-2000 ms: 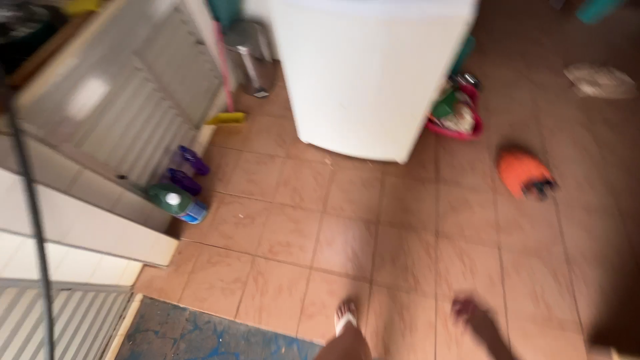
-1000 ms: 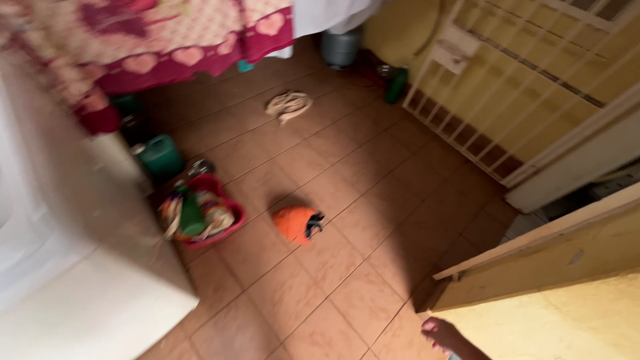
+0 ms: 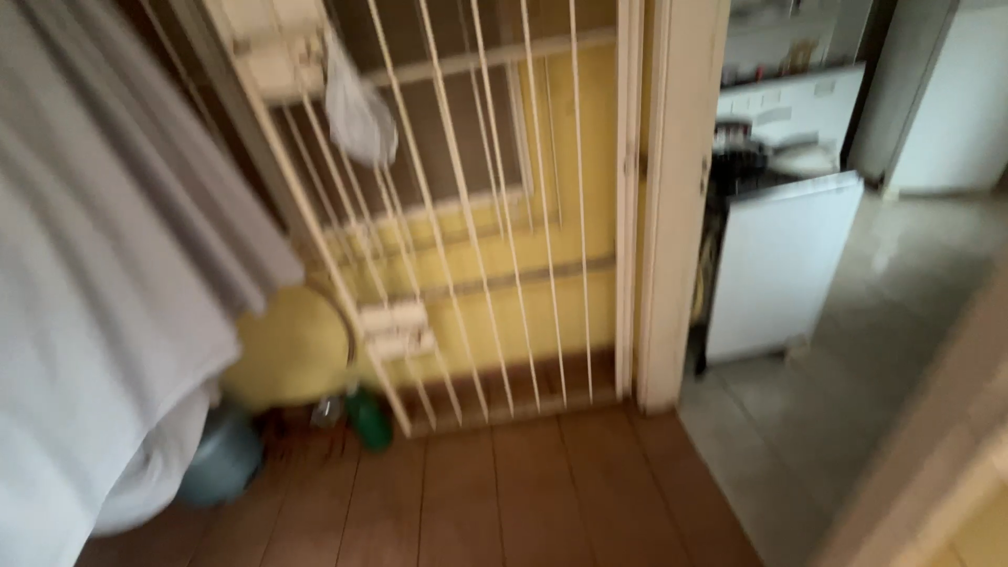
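Neither of my hands shows in the head view now. A white metal barred gate [image 3: 472,236] stands in the middle, with a whitish bag [image 3: 358,114] hanging on its upper left part. Grey and white cloth [image 3: 118,260] hangs down on the left. Below it, a grey-blue rounded container [image 3: 220,457] sits on the floor. A green bottle [image 3: 368,419] stands by the gate's lower left corner. The whole picture is blurred.
Reddish-brown tiles [image 3: 488,488] cover the floor on this side. Right of the door frame [image 3: 669,213], an opening shows pale tiles [image 3: 827,409], a stove with its white oven door [image 3: 783,268] lowered, and a white cabinet or appliance [image 3: 961,102]. A blurred edge [image 3: 929,441] crosses the lower right.
The view has swung right and up toward the gate and the opening. The hand seen at the bottom one second ago, the orange object and the red basket are out of view.
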